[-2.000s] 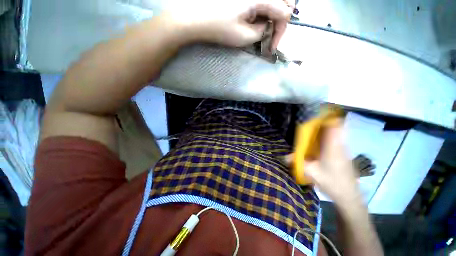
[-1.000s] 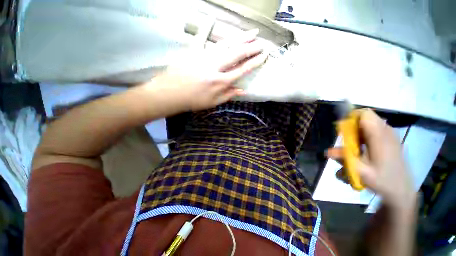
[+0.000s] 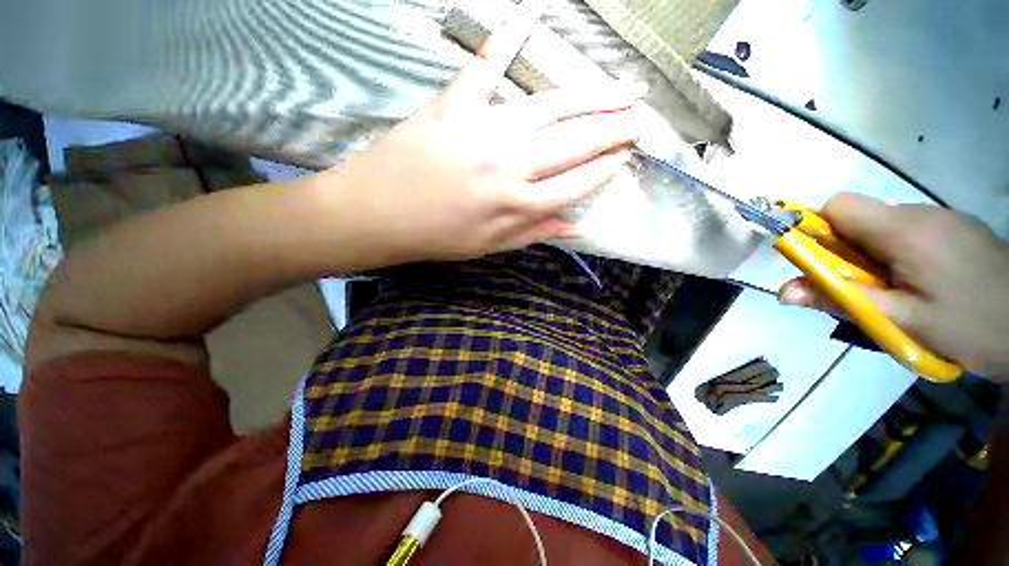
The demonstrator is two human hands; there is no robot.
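Note:
The fabric panel (image 3: 321, 66) lies over the white table and looks pale grey under the lamp. My left hand (image 3: 487, 166) lies flat on it, fingers apart, pressing near a taupe strip (image 3: 531, 77) that is partly hidden under the fingers. My right hand (image 3: 929, 276) holds the yellow-handled scissors (image 3: 846, 293). Their blades point left onto the panel, with the tips near my left fingertips. Glare hides whether cloth lies between the blades. A folded taupe edge (image 3: 675, 94) runs beside the fingertips.
The white machine table (image 3: 819, 155) extends to the right. A strip bundle (image 3: 739, 387) lies on the lower white shelf (image 3: 813, 415). A taupe panel stack (image 3: 122, 205) and white cloth pile (image 3: 24, 243) are at the left. The checked apron (image 3: 498, 387) is below the table edge.
The scissors have moved from off the front edge up over the panel, blades towards my left hand. The panel has shifted, and the strip bundle is now uncovered to view.

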